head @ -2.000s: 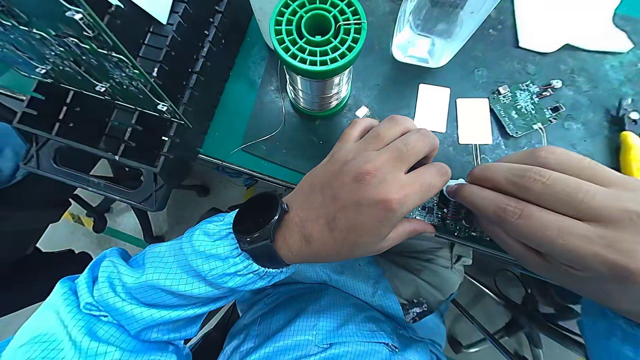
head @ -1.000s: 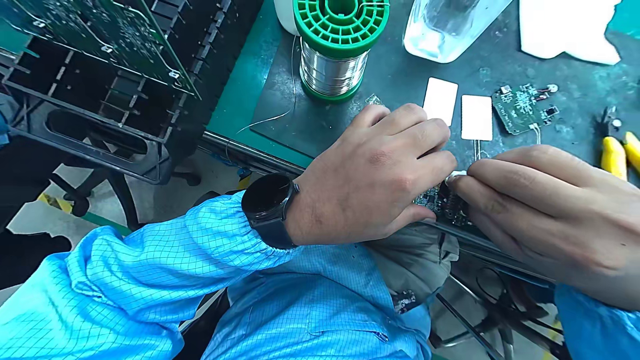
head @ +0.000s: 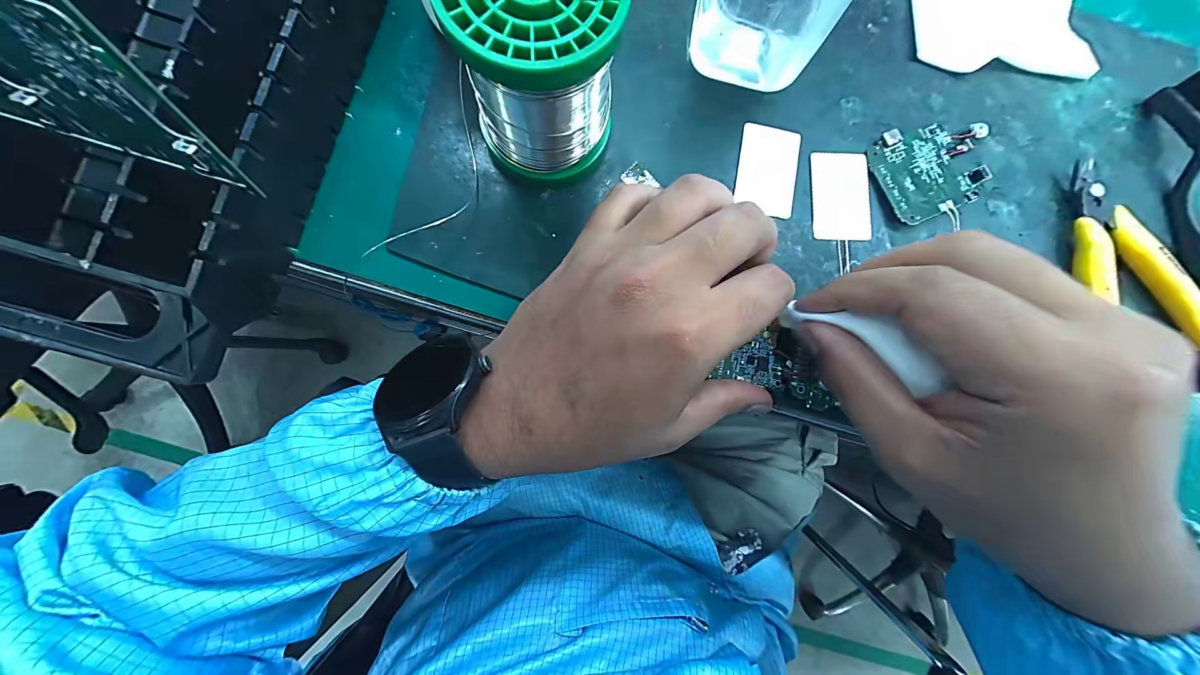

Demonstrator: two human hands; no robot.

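My left hand (head: 647,328), with a black watch at the wrist, grips a populated green circuit board (head: 764,364) at the table's front edge and hides much of it. From the right, my right hand (head: 1012,394) pinches a white cloth or wipe (head: 881,342), its tip at the board beside my left fingers. Just beyond the hands lie two white rectangular pieces (head: 768,171) (head: 841,197), the right one with two thin leads. Another small green circuit board (head: 923,176) with wires lies right of them.
A green spool of solder wire (head: 548,103) stands behind my left hand, its loose end trailing left. A clear plastic container (head: 759,37) and a white sheet (head: 998,33) lie farther back. Yellow-handled cutters (head: 1116,244) lie at right. A black rack (head: 178,281) holds a large green board (head: 103,103) at left.
More of the white cloth shows in my right hand, whose fingers have shifted around it. My left hand stays on the board.
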